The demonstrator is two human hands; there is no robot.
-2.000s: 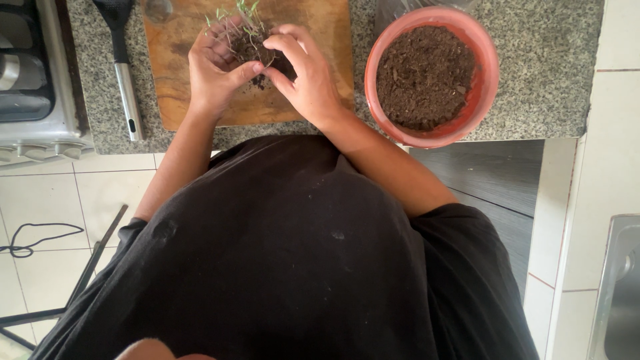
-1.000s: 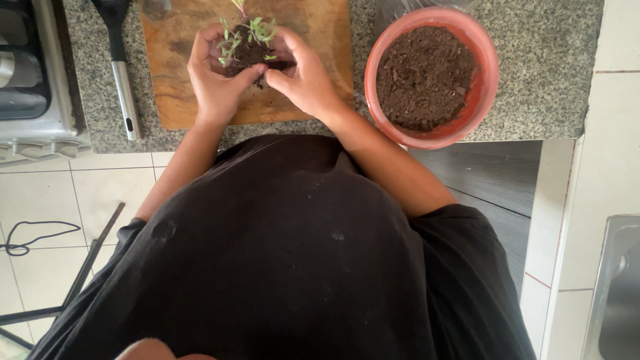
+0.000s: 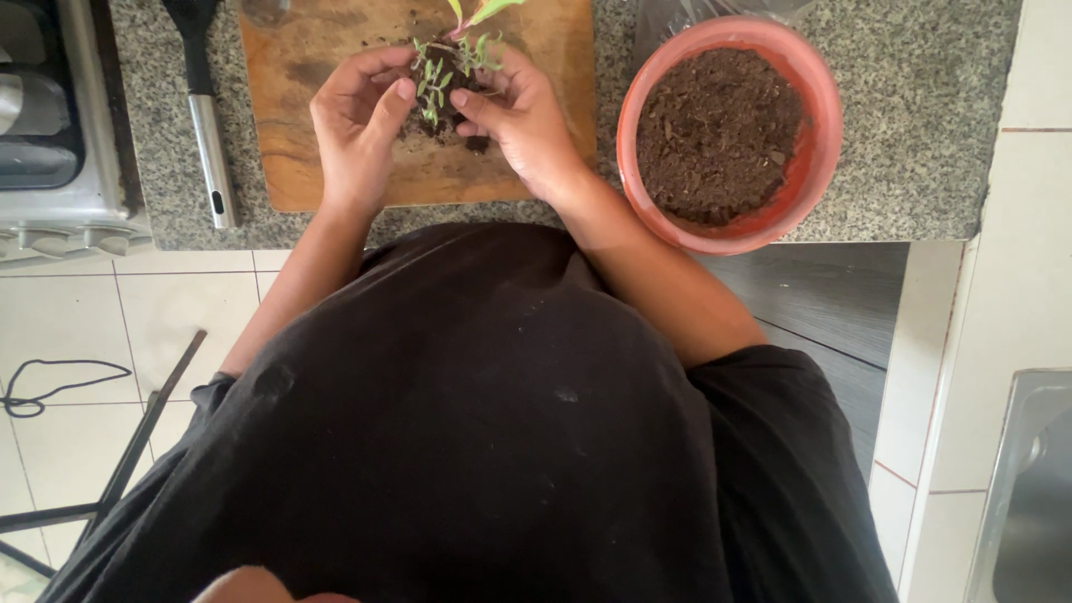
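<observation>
Over a wooden cutting board, a small leafy seedling with a dark clump of soil about its roots is held between both hands. My left hand cups the clump from the left, its thumb raised beside the leaves. From the right, my right hand grips the clump, with thumb and fingers at its lower edge. Longer green leaves on a pinkish stem rise at the top of the view. Loose crumbs of soil lie on the board. Some fingertips are hidden behind the plant.
Right of the board stands a reddish plastic pot of soil, near the edge of the granite counter. Clear plastic lies behind it. A black utensil with a metal handle and a stove are at left.
The seedling has turned in my hands, and its longer pink-stemmed leaves now show at the top. My left thumb has come up from the clump's lower edge, where it met the right thumb.
</observation>
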